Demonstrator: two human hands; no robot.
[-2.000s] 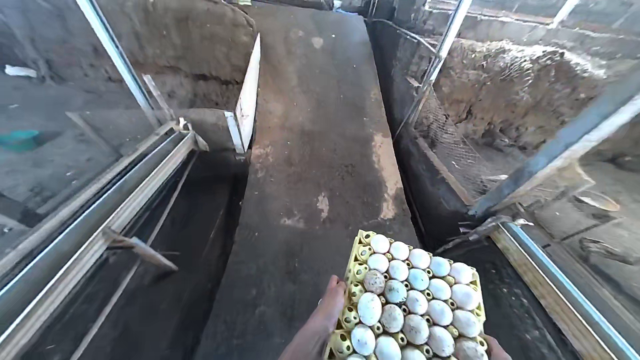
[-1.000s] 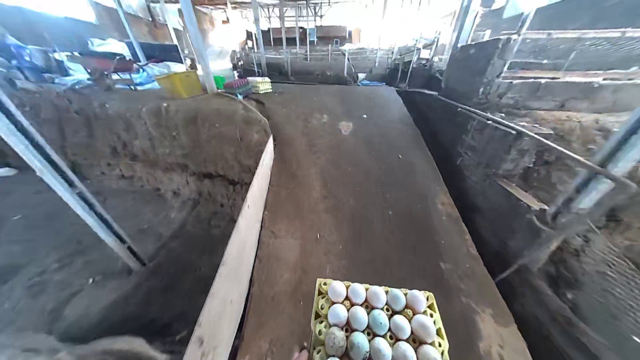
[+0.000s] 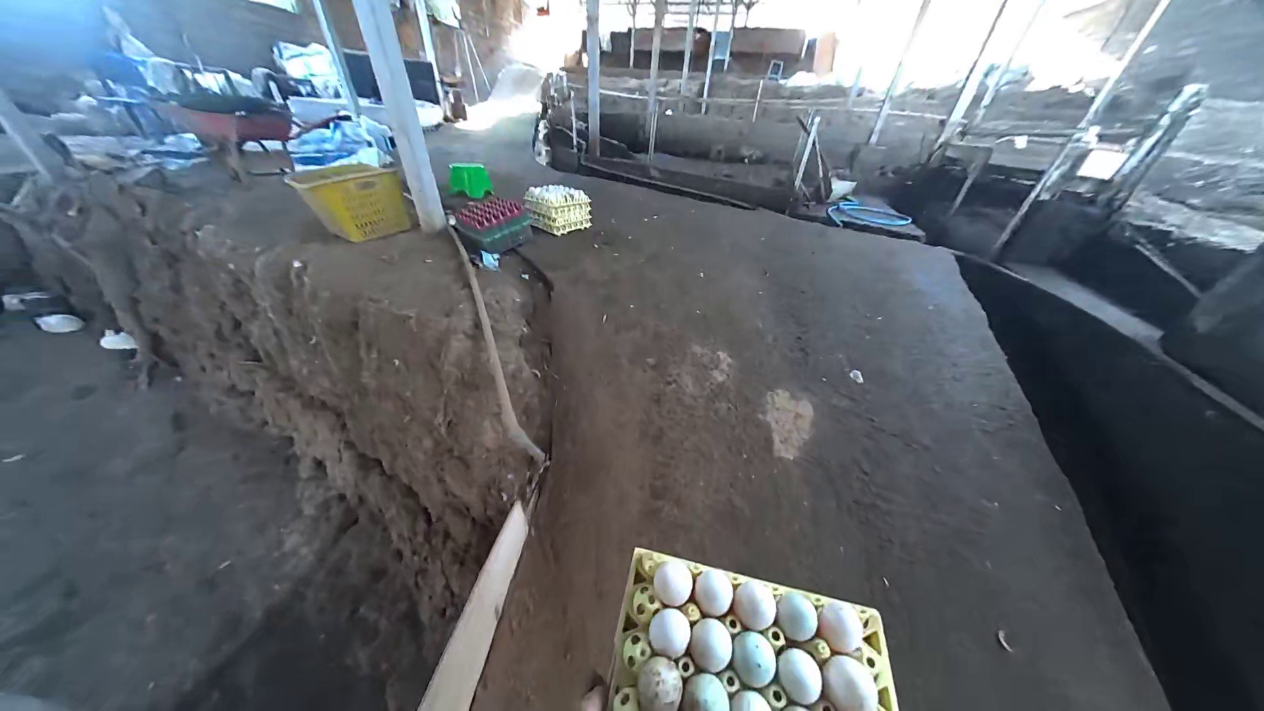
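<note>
A yellow plastic egg tray (image 3: 873, 626) with white and pale blue eggs (image 3: 754, 659) is at the bottom edge, right of centre, its near part cut off by the frame. At its left edge a small bit of my left hand (image 3: 593, 697) shows, a fingertip against the tray. My right hand is out of view. Farther up the dirt path stand a stack of yellow egg trays holding eggs (image 3: 559, 210) and, beside it, a stack of red and dark green trays (image 3: 492, 224).
The packed dirt path (image 3: 790, 326) drops off on both sides. A wooden board (image 3: 484, 612) lines its left edge. Beyond are a yellow basket (image 3: 354, 202), a green plastic stool (image 3: 471, 180), a metal post (image 3: 400, 109), a red wheelbarrow (image 3: 232, 123) and a coiled blue hose (image 3: 869, 213).
The view has tilted up and advanced along the path, bringing the stacked trays and yellow basket nearer. Both hands showed on the tray two seconds ago; now only a fingertip of the left does.
</note>
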